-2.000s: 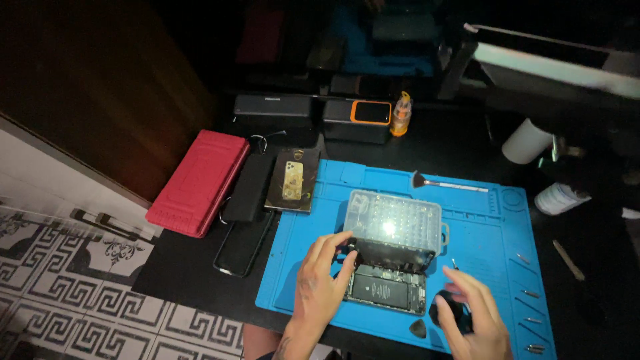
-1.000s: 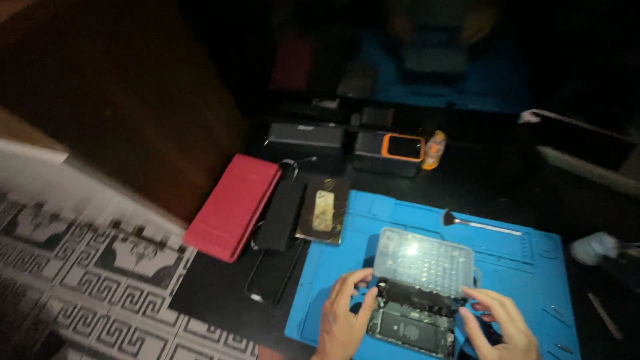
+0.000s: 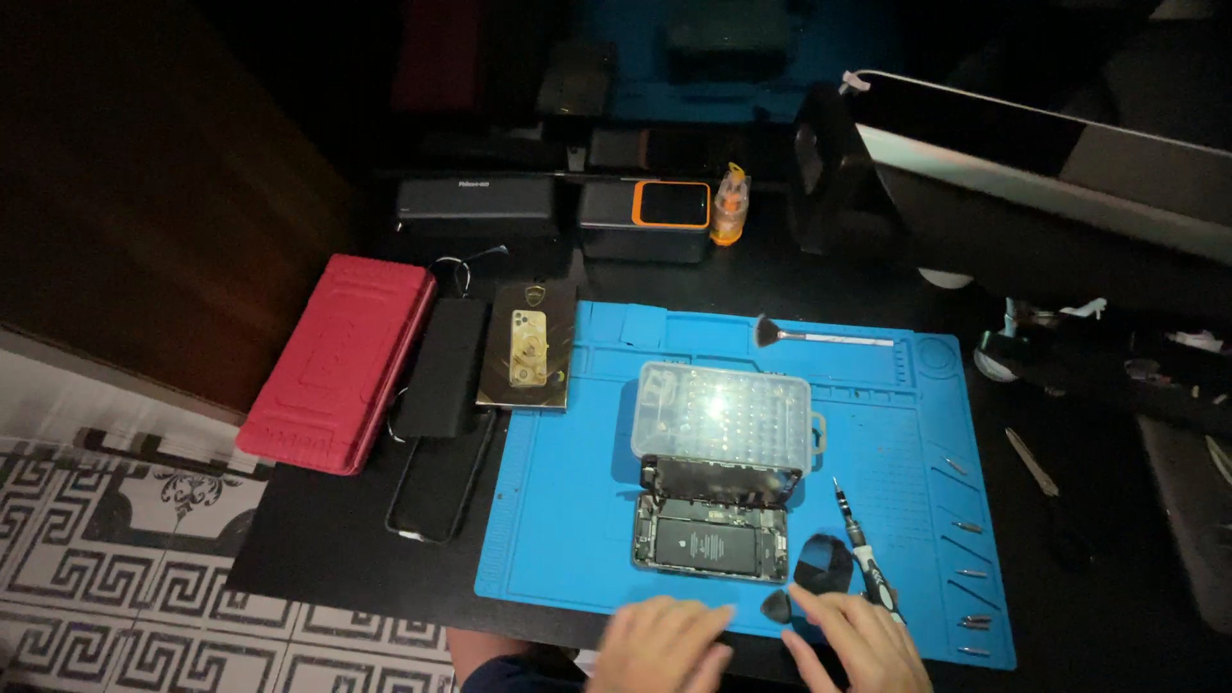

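Note:
An opened smartphone (image 3: pixel 710 549) lies on the blue silicone repair mat (image 3: pixel 568 520), its battery and inner parts exposed. Its screen assembly (image 3: pixel 720 479) is tilted up and leans against a clear plastic organizer case (image 3: pixel 724 414). My left hand (image 3: pixel 664 643), blurred, is just below the phone, holding nothing that I can see. At the mat's front edge, my right hand (image 3: pixel 852 640) has thumb and fingers apart, close to a dark guitar-pick-shaped tool (image 3: pixel 776 606). A precision screwdriver (image 3: pixel 863 549) and a black object (image 3: pixel 824 564) lie just beyond it.
A fan brush (image 3: pixel 818 338) lies on the mat's far part; several screwdriver bits (image 3: pixel 972 575) line its right side. To the left are a red case (image 3: pixel 337 366), a black pouch (image 3: pixel 441 366), a phone case and a printed box (image 3: pixel 527 346). Tweezers (image 3: pixel 1032 460) lie at right, an orange-framed phone (image 3: pixel 672 204) behind.
Both hands have moved away from the opened phone toward the mat's front edge. The raised screen assembly, between my hands one second ago, now leans on the clear case untouched.

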